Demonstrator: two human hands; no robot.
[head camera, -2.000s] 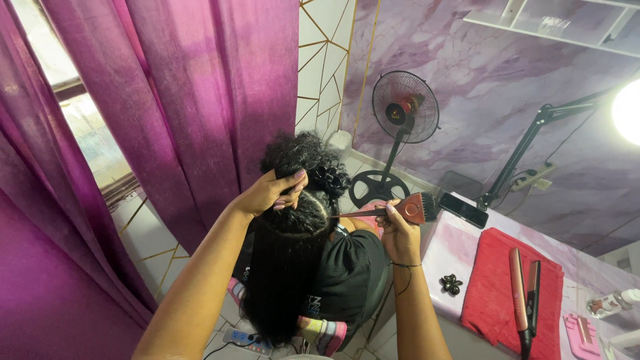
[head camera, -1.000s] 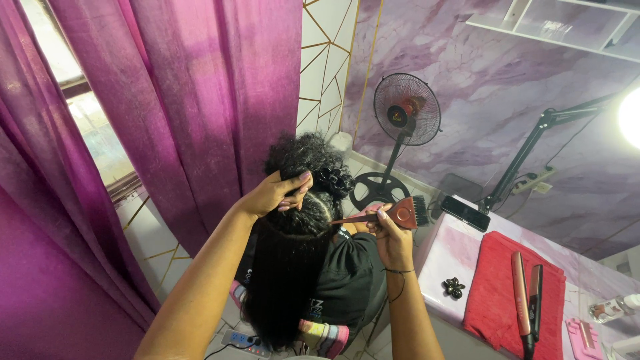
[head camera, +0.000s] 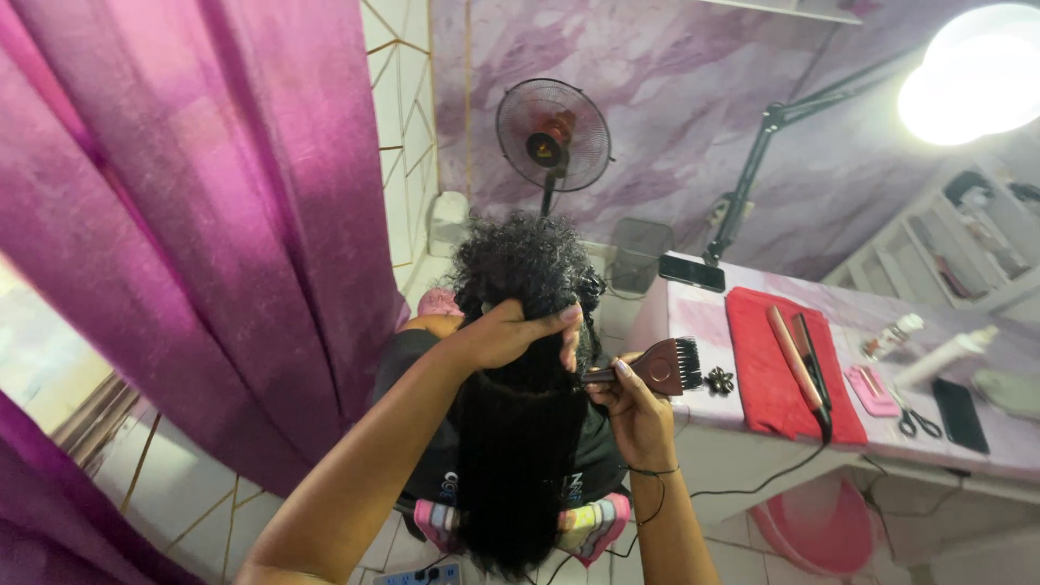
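A seated person with black hair (head camera: 520, 455) is seen from behind, in a dark shirt. The upper hair is curly and gathered up; the lower hair hangs long and straight. My left hand (head camera: 520, 333) grips the upper section at the back of the head. Between the fingers of my right hand (head camera: 638, 406) is a dark red tint brush (head camera: 662, 367), its black bristles pointing right and its tail end against the hair beside the head. A parting line crosses the hair below my left hand.
At right, a table (head camera: 699, 321) bears a phone (head camera: 691, 272), a red towel (head camera: 743, 357) with a flat iron (head camera: 792, 357), a flower-shaped hair clip (head camera: 719, 381), scissors (head camera: 918, 421) and bottles. A standing fan (head camera: 554, 136) is behind the person, a purple curtain (head camera: 244, 203) at left, a pink basin (head camera: 816, 524) below.
The view has swung and moved over the seated person. The brush has come to the right side of the head with its tail lower along the hair; my left hand still grips the upper hair.
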